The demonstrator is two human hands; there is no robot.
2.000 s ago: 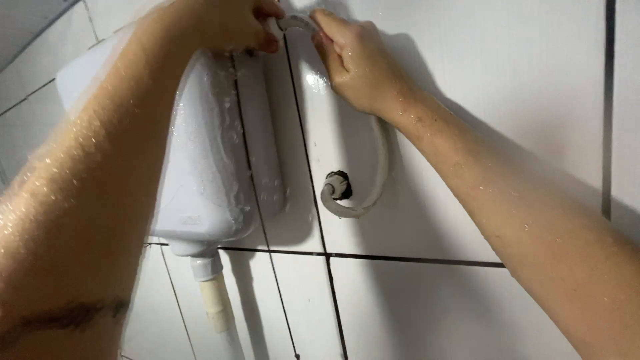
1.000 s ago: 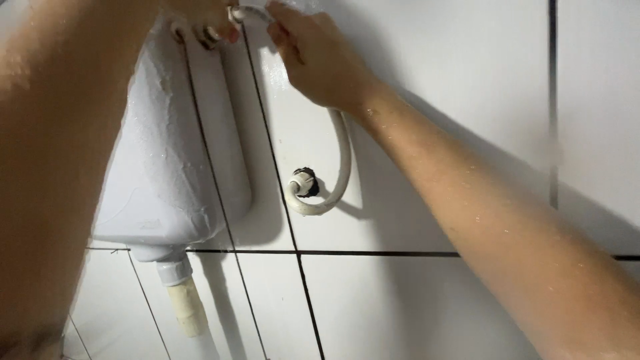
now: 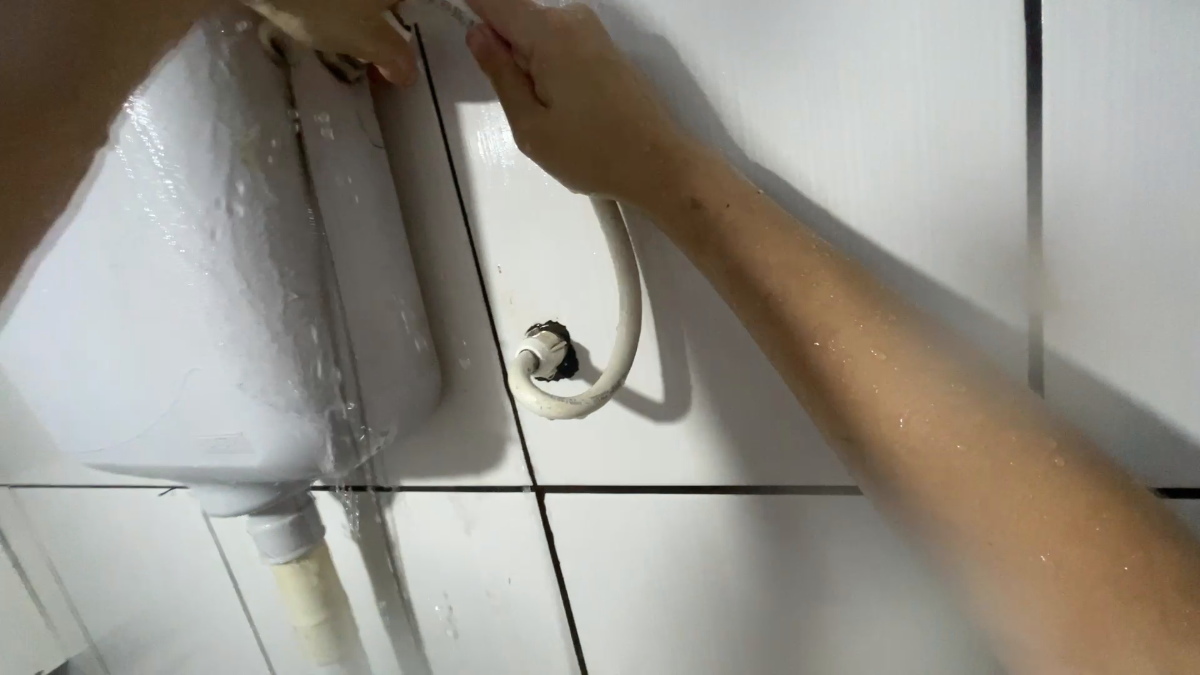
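Observation:
A white plastic toilet cistern (image 3: 206, 309) hangs on the tiled wall, with water running down its side. My left hand (image 3: 347, 33) is at the cistern's upper right edge, partly cut off by the frame's top; what its fingers grip cannot be told. To its right, my right hand (image 3: 572, 94) is closed around the upper part of a white flexible water hose (image 3: 626, 309). From under that hand the hose curves down and loops to a white fitting (image 3: 544, 354) in a rough dark hole in the wall. The hose's upper end is hidden.
White wall tiles (image 3: 769, 581) with dark joints lie behind everything. Below the cistern, a grey collar (image 3: 286, 530) joins a cream-coloured flush pipe (image 3: 314, 600). Water drips beside the pipe. My left forearm covers the upper left corner, and my right forearm crosses the right side.
The view has shifted and come nearer to the wall. Both hands remain near the cistern's top right, and the right hand still holds the hose.

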